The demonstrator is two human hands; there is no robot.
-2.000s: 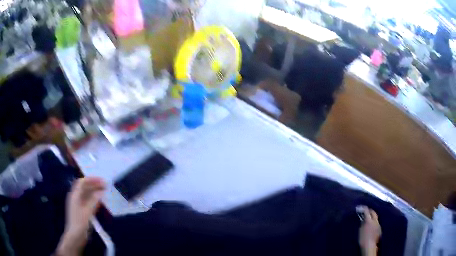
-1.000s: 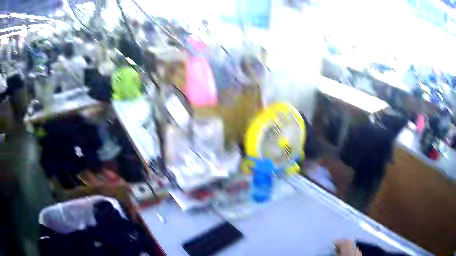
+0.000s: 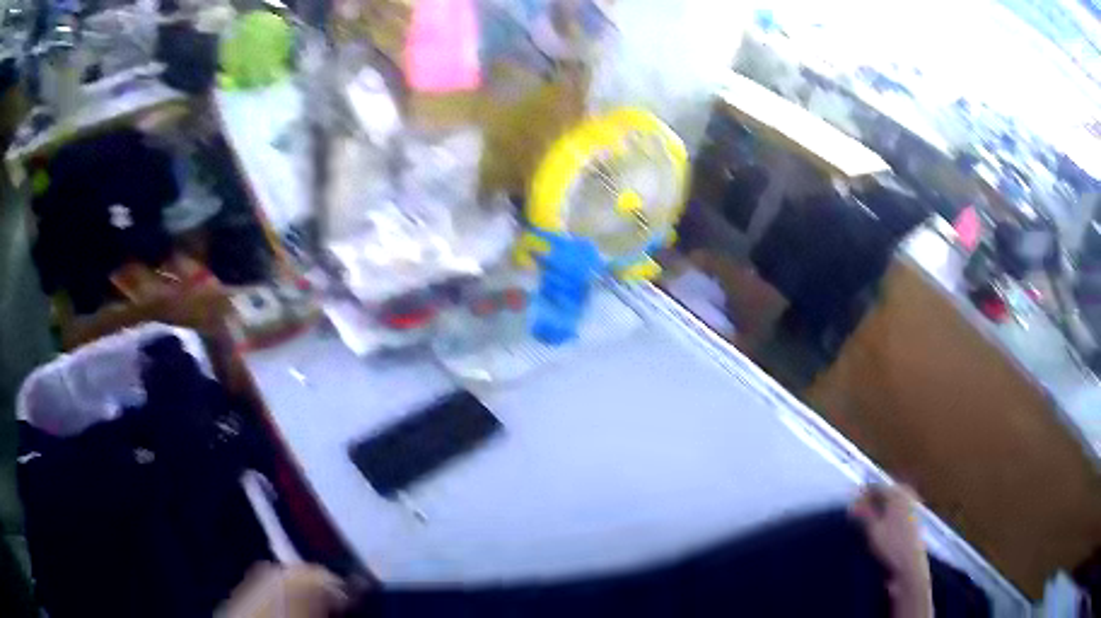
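A dark garment [image 3: 676, 582] lies across the near end of the white table [image 3: 604, 447], cut off by the bottom edge. My right hand [image 3: 893, 537] holds the garment's upper right part near the table's far edge. My left hand [image 3: 287, 592] is blurred and partly cut off at the bottom, at the garment's left end; its fingers are not clear. A black smartphone [image 3: 425, 441] lies on the table beyond the garment.
A basket with a white cloth-lined rim [image 3: 85, 380], heaped with dark garments, stands left of the table. A yellow fan with a blue base [image 3: 610, 193] stands at the far end. Papers and clutter [image 3: 405, 260] lie at the far left. A brown panel [image 3: 954, 410] is at right.
The view swung up and left, then partly back down. The garment now stretches across the bottom with a straighter upper edge. My left hand is back in view, lower than at first.
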